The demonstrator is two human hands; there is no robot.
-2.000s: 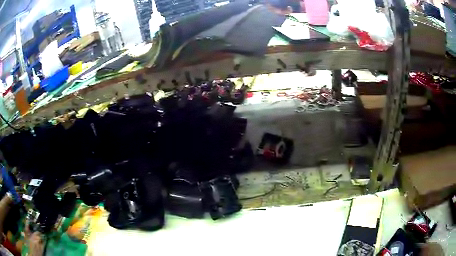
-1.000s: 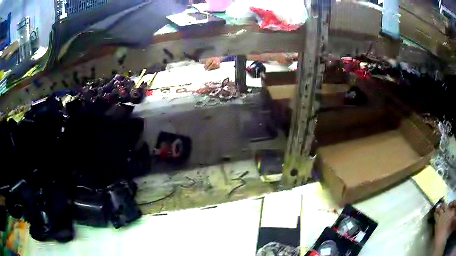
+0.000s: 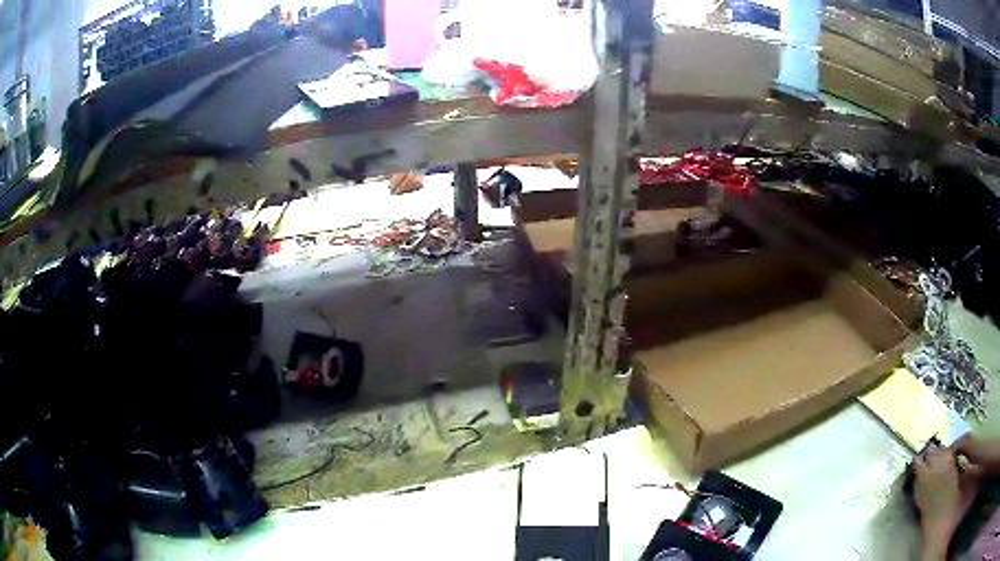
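Neither of my hands is in view. Nearest in front of me, two black units lie at the bottom right of centre. The upper black unit (image 3: 756,506) is tilted and holds a silver-grey disc with a pale centre and something red beside it; thin wires stick out. The other unit (image 3: 649,548) is cut off by the bottom edge. Left of them lies a flat strip with a black part (image 3: 561,541) and a pale far section (image 3: 564,490). A heap of black plastic housings (image 3: 165,488) fills the left.
An open cardboard tray box (image 3: 768,362) stands right of the metal upright (image 3: 601,252). Another person's hands (image 3: 940,477) work at the right edge, near a yellow pad (image 3: 912,408) and wire bundles (image 3: 952,370). One unit (image 3: 325,366) lies on the back bench below the shelf (image 3: 439,129).
The view has swung right, so the heap, upright and strip sit further left. The tray box and the other person's hands have come into view. The mottled piece at the strip's near end is no longer visible.
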